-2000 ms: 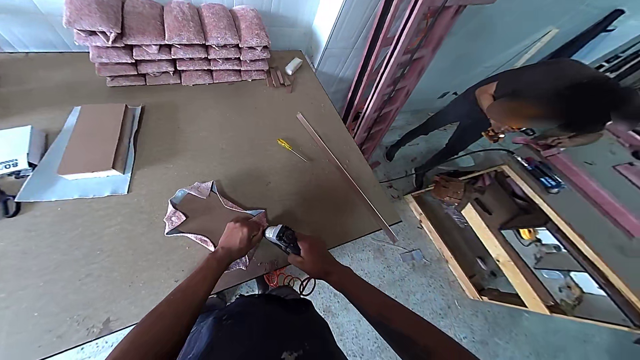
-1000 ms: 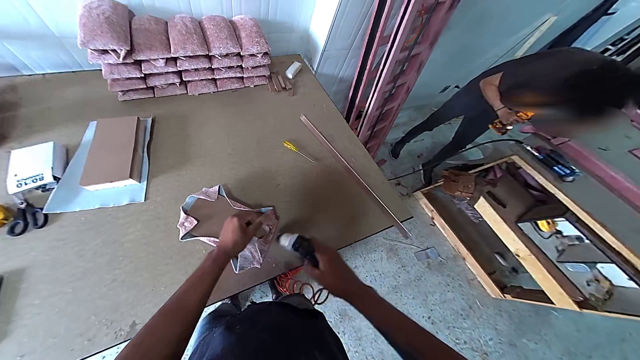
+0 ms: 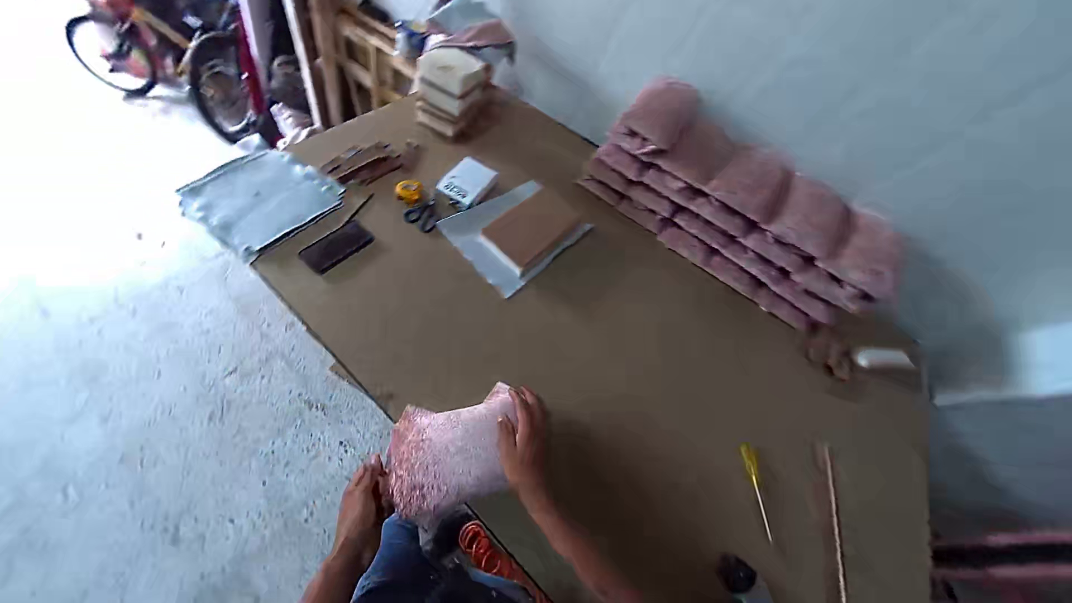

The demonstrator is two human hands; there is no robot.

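Between my two hands is a pink fabric-covered piece [image 3: 448, 456], raised at the table's near edge with its pink textured face up. My left hand [image 3: 362, 507] grips its left side, the fingers partly hidden. My right hand [image 3: 523, 435] holds its upper right edge, fingers over the top. A dark-tipped power tool [image 3: 741, 578] lies on the table at the bottom right, partly out of view. Further right are a yellow-handled screwdriver [image 3: 751, 465] and a long thin strip [image 3: 834, 523]. A brown-topped foam block [image 3: 532, 228] rests on a pale sheet [image 3: 479, 251].
Pink cushions [image 3: 754, 201] are stacked along the wall. Scissors [image 3: 421, 216], a yellow tape measure [image 3: 409, 192], a white box [image 3: 467, 182], pale cloth sheets [image 3: 260, 201] and a dark block [image 3: 336, 247] lie on the far left part of the table [image 3: 636, 368]. Orange coiled hose [image 3: 481, 548] hangs below.
The view has swung far to the left. My right hand has let go of the power tool and now holds the piece, which has been lifted and turned from lying on the table.
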